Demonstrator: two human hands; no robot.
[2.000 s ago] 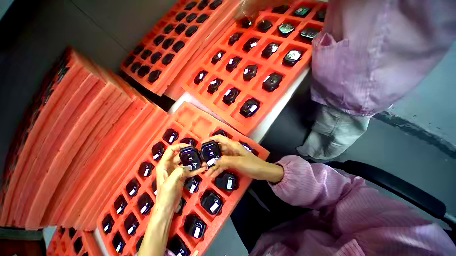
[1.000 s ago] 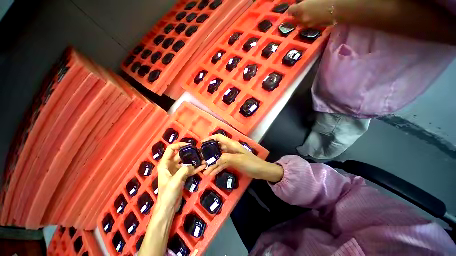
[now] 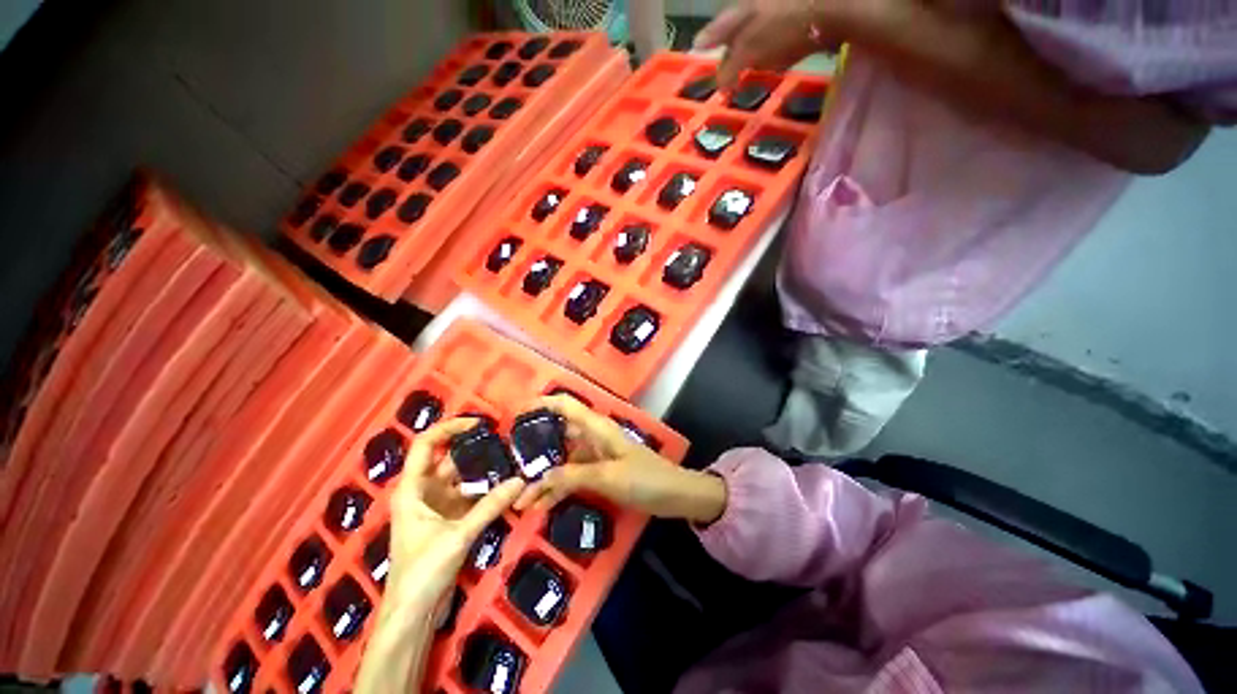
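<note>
My left hand [image 3: 427, 522] is bare and holds a black rounded-square smartwatch [image 3: 482, 458] by its edges. My right hand [image 3: 611, 468] holds a second black smartwatch [image 3: 537, 442] beside it, nearly touching the first. Both glossy faces point up, dark with white glare. The watches are held just above an orange-red foam tray [image 3: 543, 652] whose square pockets hold rows of black watches. Two pockets at its far end are empty. My hands hide some pockets in the middle.
A tall stack of orange-red trays [image 3: 177, 447] stands at the left. A neighbouring tray [image 3: 563, 288] and another tray pile [image 3: 414, 149] lie beyond. A coworker's hand [image 3: 773, 34] reaches over the neighbouring tray. A round fan [image 3: 563, 14] and black chair arm [image 3: 1031, 522] also show.
The view has shifted, so the trays sit lower and further left, and the fan shows at the top. My hands still hold both watches; their faces look darker. The coworker's hand has come over the neighbouring tray.
</note>
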